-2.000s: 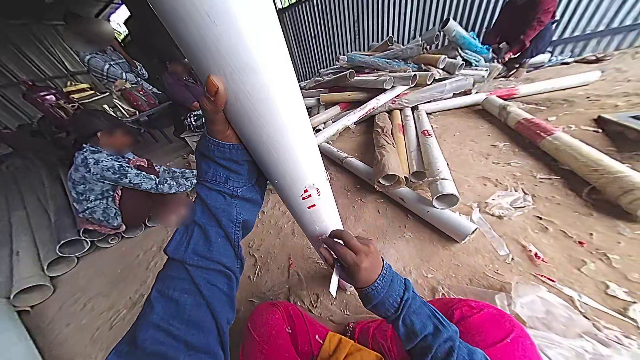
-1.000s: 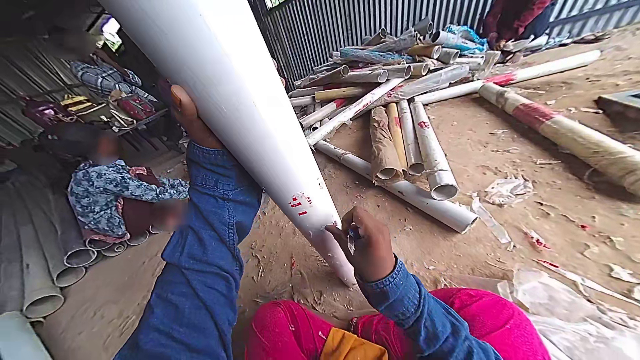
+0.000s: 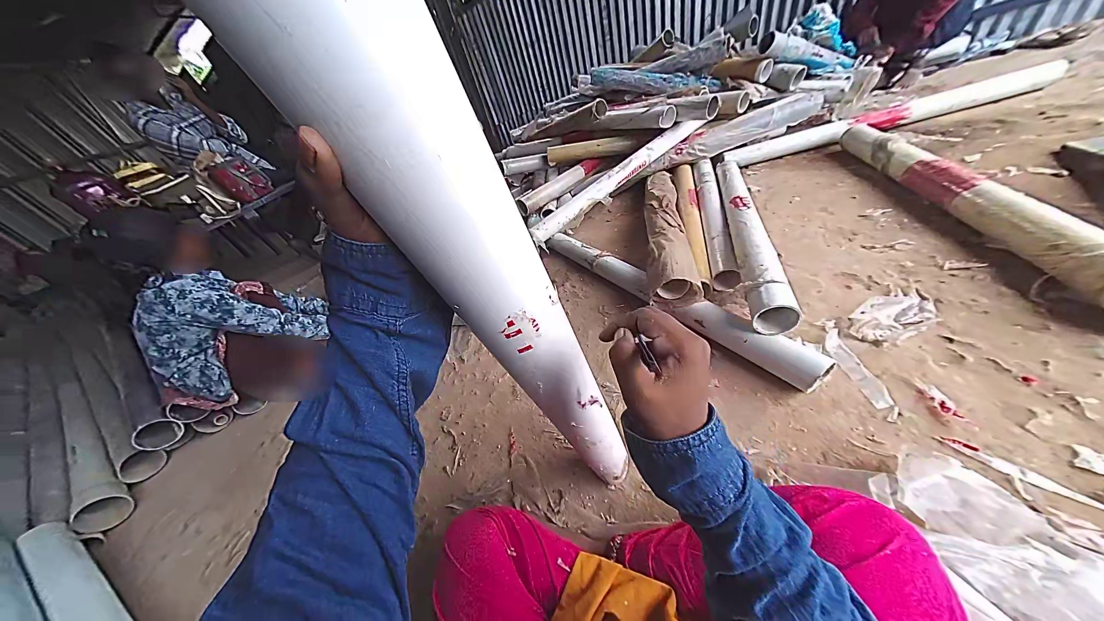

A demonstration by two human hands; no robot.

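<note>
A long white plastic pipe (image 3: 448, 198) slants from the top left down to the dirt floor in front of my legs. Red print marks it near the lower end. My left hand (image 3: 336, 190) supports its left side, thumb up and the other fingers hidden behind the pipe. To the right of the lower end, my right hand (image 3: 660, 371) is closed around a small dark tool (image 3: 647, 355), apart from the pipe; the tool's kind cannot be told.
Plastic pipes (image 3: 759, 259), some wrapped, lie heaped ahead by a corrugated metal wall (image 3: 517, 69). Plastic film scraps (image 3: 893, 316) litter the right floor. At left a person (image 3: 224, 328) sits near grey pipes (image 3: 95, 483); another sits behind. A third person is at the top right.
My right hand was at the pipe's lower end two seconds ago, with a pale strip under it. It has moved up and away to the right, and the strip no longer shows.
</note>
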